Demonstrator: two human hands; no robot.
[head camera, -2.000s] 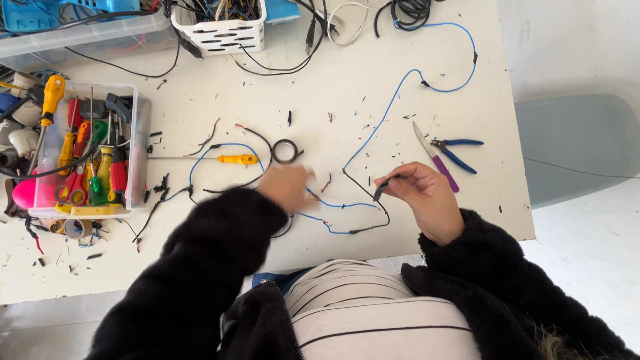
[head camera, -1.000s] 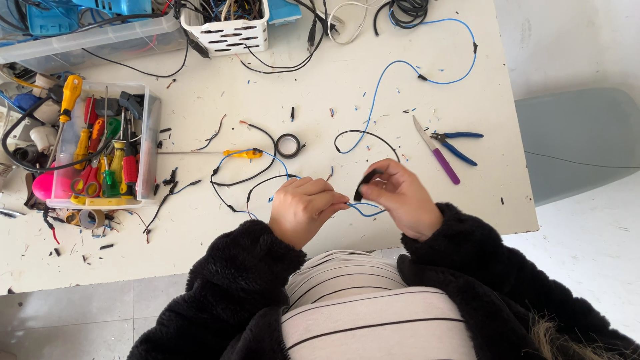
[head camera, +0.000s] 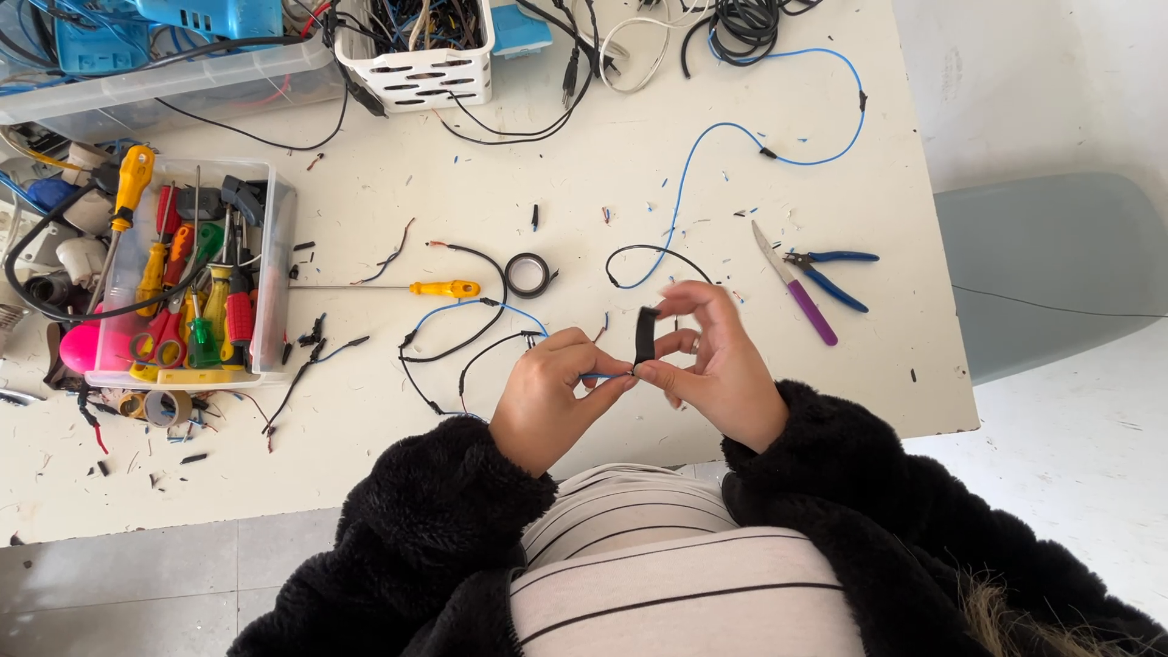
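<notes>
Near the table's front edge, my left hand (head camera: 552, 397) pinches a thin blue wire (head camera: 602, 375) between thumb and forefinger. My right hand (head camera: 716, 365) meets it fingertip to fingertip, its thumb on the wire's end and on a strip of black electrical tape (head camera: 646, 336) that stands up from there. Beyond the hands, a blue and black wire (head camera: 680, 196) with taped joints curves to the upper right. Left of my left hand lie more joined wires (head camera: 429, 360). A roll of black tape (head camera: 529, 276) rests above it. Fingers hide part of the joint.
A knife with a purple handle (head camera: 811, 312) and blue-handled cutters (head camera: 835, 274) lie at the right. A yellow-handled screwdriver (head camera: 444, 288) points left toward a clear plastic bin (head camera: 274, 274) of tools. A white basket (head camera: 415, 82) and coiled black cable (head camera: 744, 27) are at the back. Scraps litter the table.
Two seconds ago my hands were apart; now they meet at the wire. The tape strip in my right hand now stands upright at the wire. The black wire loop beyond has shifted.
</notes>
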